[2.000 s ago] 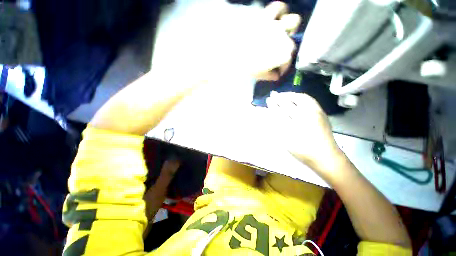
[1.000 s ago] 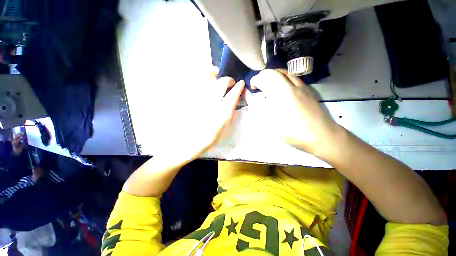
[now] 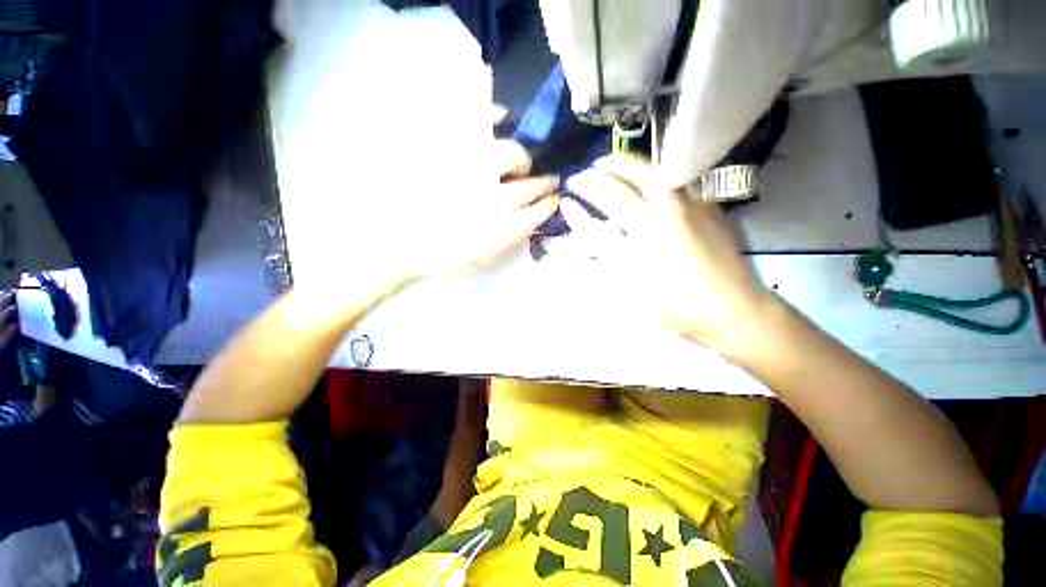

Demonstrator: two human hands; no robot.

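A dark navy garment piece (image 3: 570, 140) lies under the head of the off-white sewing machine (image 3: 757, 57). A lighter blue patch shows on it. My left hand (image 3: 488, 212) and my right hand (image 3: 665, 241) meet at its near edge, fingertips close together, pinching the cloth just in front of the presser foot area (image 3: 627, 135), where a yellow-green spot shows. Both hands are overexposed, so the fingers are partly washed out. The needle cannot be made out.
A dark navy garment pile (image 3: 126, 172) hangs at the left. A white ribbed knob (image 3: 730, 182) is right of my fingers. A black rectangle (image 3: 931, 151) and a green cord loop (image 3: 958, 307) lie at the right. A person's hand (image 3: 7, 319) shows at the far left edge.
The view has shifted and more of the machine head shows than one second ago. Both hands stay at the cloth, with the fingertips still close together; two seconds ago they were farther apart.
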